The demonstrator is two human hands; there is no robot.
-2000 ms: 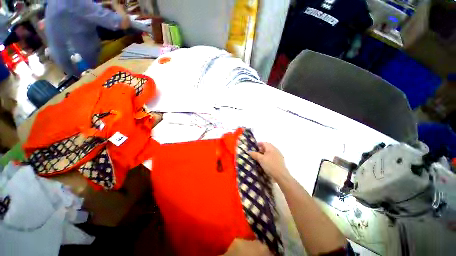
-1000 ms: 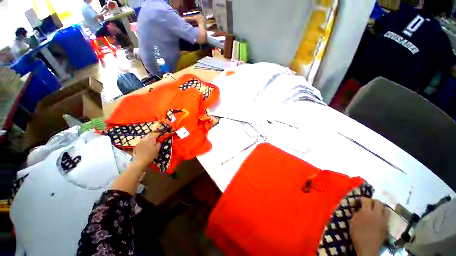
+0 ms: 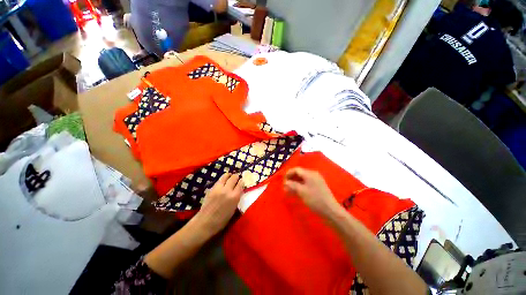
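Observation:
An orange piece with a navy and cream patterned edge (image 3: 190,138) lies spread on the left of the table. My left hand (image 3: 224,199) rests on its patterned front strip, fingers bent on the cloth. A second orange piece (image 3: 277,236) lies in front of me, partly over the table edge, with a patterned edge at its right. My right hand (image 3: 305,185) is above this second piece near its upper part, fingers curled together; whether it pinches anything is hidden.
White cut pieces (image 3: 288,86) are stacked at the back. The sewing machine head (image 3: 502,275) is at the lower right. White panels (image 3: 52,213) hang at the left. A grey chair (image 3: 455,138) and a person in dark clothing (image 3: 470,52) are at the right.
The left orange piece has been spread out and shifted towards the second piece. My left hand has moved right with its patterned edge. My right hand has left the second piece's right edge and moved left.

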